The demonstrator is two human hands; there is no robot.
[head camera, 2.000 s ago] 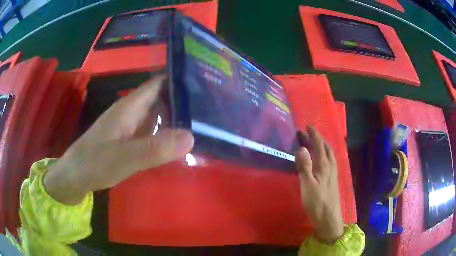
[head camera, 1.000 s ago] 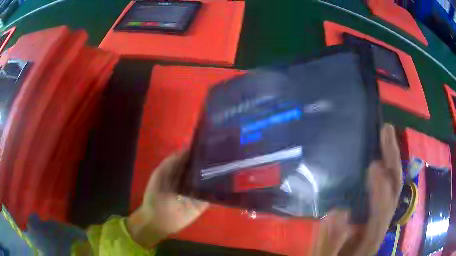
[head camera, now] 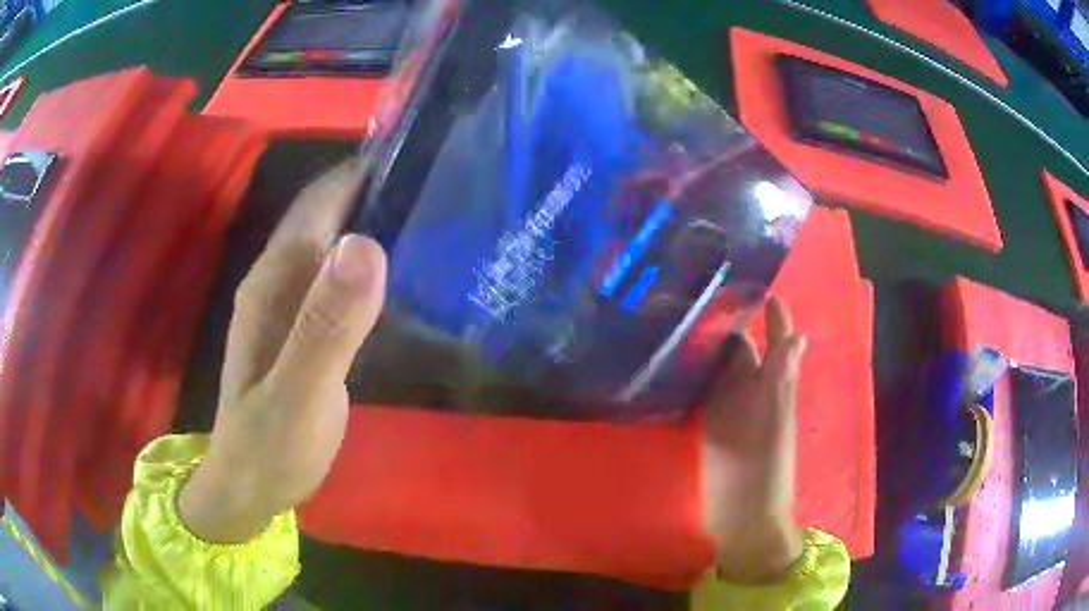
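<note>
A dark tablet [head camera: 561, 227] is held up and tilted above a red foam pad [head camera: 514, 489] in front of me. Its screen shows blurred blue bars and a pale slanting line, with strong glare. My left hand [head camera: 293, 346] grips its left edge, thumb on the near side. My right hand [head camera: 758, 442] is at its lower right corner, fingertips partly hidden and blurred. Both hands are bare, with yellow cuffs.
Stacked red foam pads [head camera: 120, 287] stand at far left with a dark device [head camera: 26, 179] on top. Tablets on foam lie at the back left [head camera: 328, 38] and back right [head camera: 860, 113]. A tape dispenser [head camera: 973, 454] and a switched-off tablet [head camera: 1043, 466] are at right.
The tablet has swung left and up from its position at right, and its tilt has changed. My left hand has moved up and left. My right hand has moved left and lower along it.
</note>
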